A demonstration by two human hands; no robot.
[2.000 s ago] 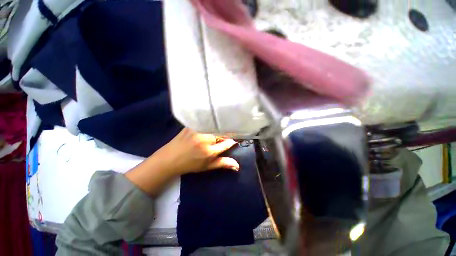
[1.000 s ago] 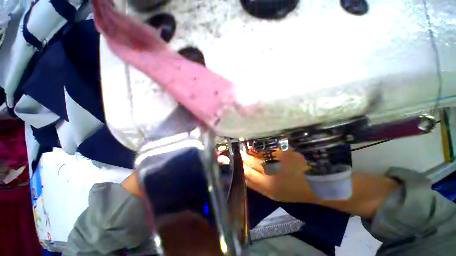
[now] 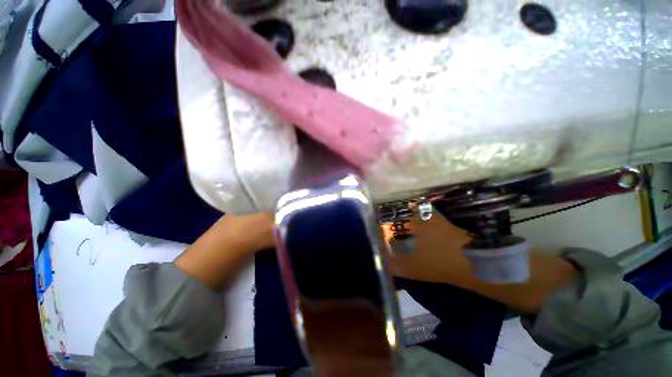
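Observation:
A navy panel (image 3: 273,316) lies under the machine head and hangs towards the table's front edge, with more navy cloth (image 3: 464,320) to its right. The white sewing machine head (image 3: 457,96) and the chrome loop (image 3: 335,272) block the view of the needle area. My left hand (image 3: 236,239) reaches under the head from the left; its fingers are hidden behind the loop. My right hand (image 3: 435,254) reaches in from the right, behind the thread tension assembly (image 3: 497,250); its fingertips are hidden. What either hand grips cannot be seen.
A garment bundle (image 3: 110,88) of navy and white cloth is heaped left of the machine head. A pink cloth strip (image 3: 309,110) lies over the head. The white table (image 3: 81,287) has a ribbed front edge. Red cloth (image 3: 15,213) is at far left, a thin yellow-orange tool (image 3: 648,202) at right.
The view has shifted, so the machine head and loop stand differently in it. My right hand, not visible two seconds ago, is now at the needle area. My left fingers, visible then, are now hidden.

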